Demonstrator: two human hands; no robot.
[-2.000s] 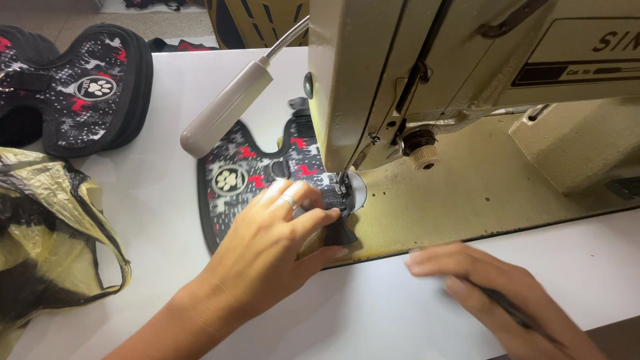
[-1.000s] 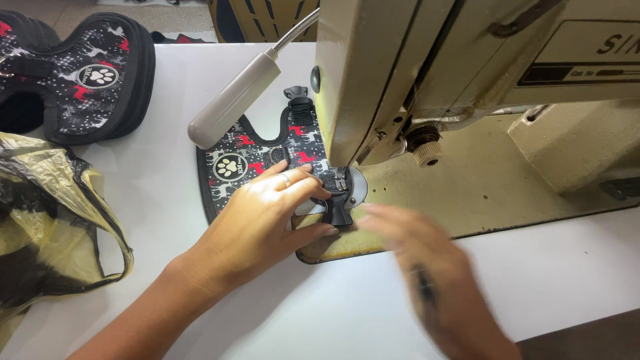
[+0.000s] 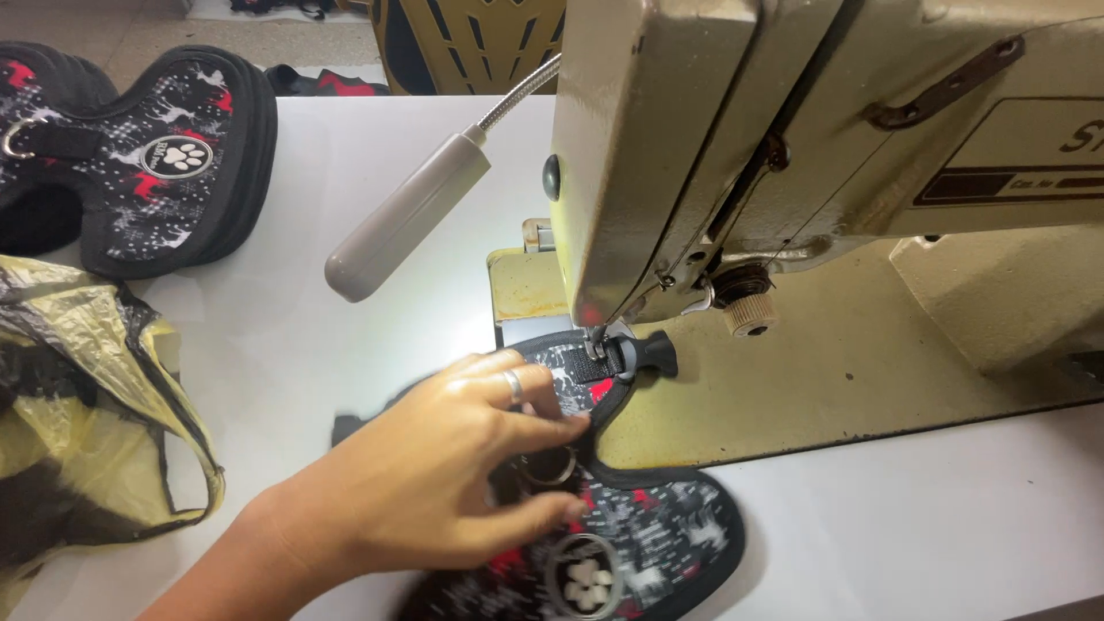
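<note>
A black patterned fabric pet harness piece (image 3: 664, 517) with red and white figures and a paw badge lies partly on the sewing machine bed. My left hand (image 3: 466, 466) rests on it, fingers spread and pressing near its metal ring; whether the fingertips pinch the cloth is unclear. Under the presser foot (image 3: 595, 347) of the sewing machine (image 3: 655, 155) sits a black webbing strap (image 3: 595, 364), with a black plastic buckle (image 3: 653, 355) just to its right. Part of the harness is blurred and covered by my hand. My right hand is out of view.
At the upper left lies a stack of similar harness pieces (image 3: 233, 172), above a crumpled yellow and black plastic bag (image 3: 112, 414). A grey lamp (image 3: 410, 216) on a flexible metal neck hangs left of the machine head. The white tabletop (image 3: 862, 535) extends along the machine bed's near side.
The harness piece has turned, bringing its paw badge from left of the machine to the near side. Its buckle now lies right of the presser foot. My right hand has left the view.
</note>
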